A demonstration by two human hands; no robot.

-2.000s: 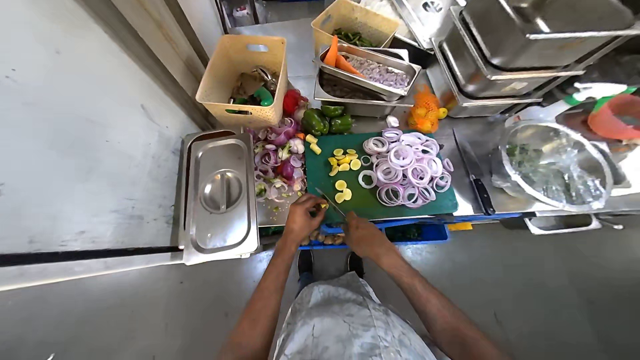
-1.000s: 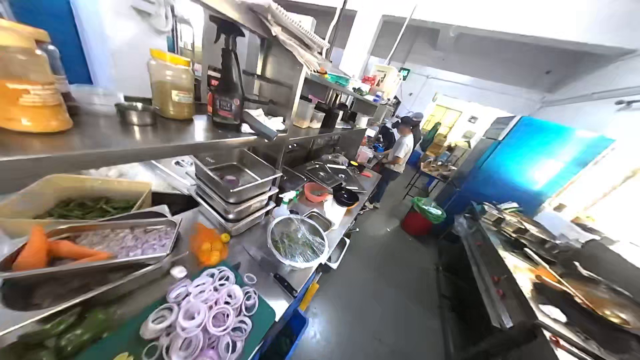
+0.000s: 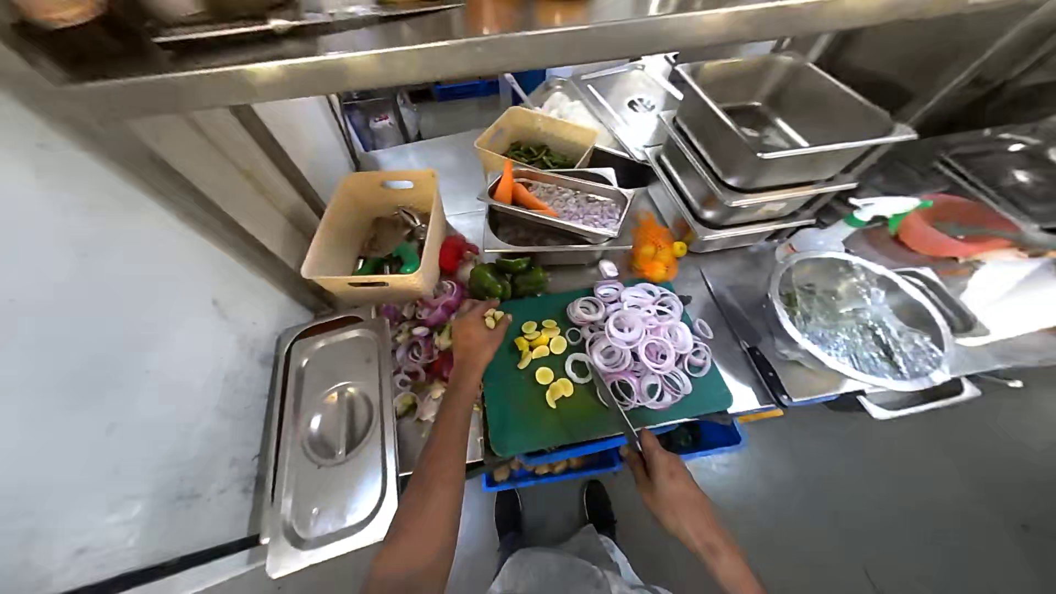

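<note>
On the green cutting board (image 3: 528, 421) lie yellow citrus slices (image 3: 544, 375) and a pile of red onion rings (image 3: 639, 342). My left hand (image 3: 477, 334), at the board's upper left corner, holds several small pale yellow pieces (image 3: 493, 318) in its fingers, beside the onion trimmings (image 3: 417, 355). My right hand (image 3: 660, 474) grips a knife (image 3: 619, 412) by its handle at the board's front edge; the blade points up and left across the board, its tip by the onion rings.
Green bell peppers (image 3: 511, 279) sit behind the board, left of oranges in a net bag (image 3: 654, 252). A lidded steel pan (image 3: 334, 445) is at left, a beige bin (image 3: 371, 235) behind it. Another knife (image 3: 742, 338) and a covered bowl (image 3: 862, 322) lie right. A steel shelf (image 3: 462, 49) crosses overhead.
Two seconds ago both hands were together at the board's front edge; now the left is at its upper left corner and the right stays near the front. The view swung away and back.
</note>
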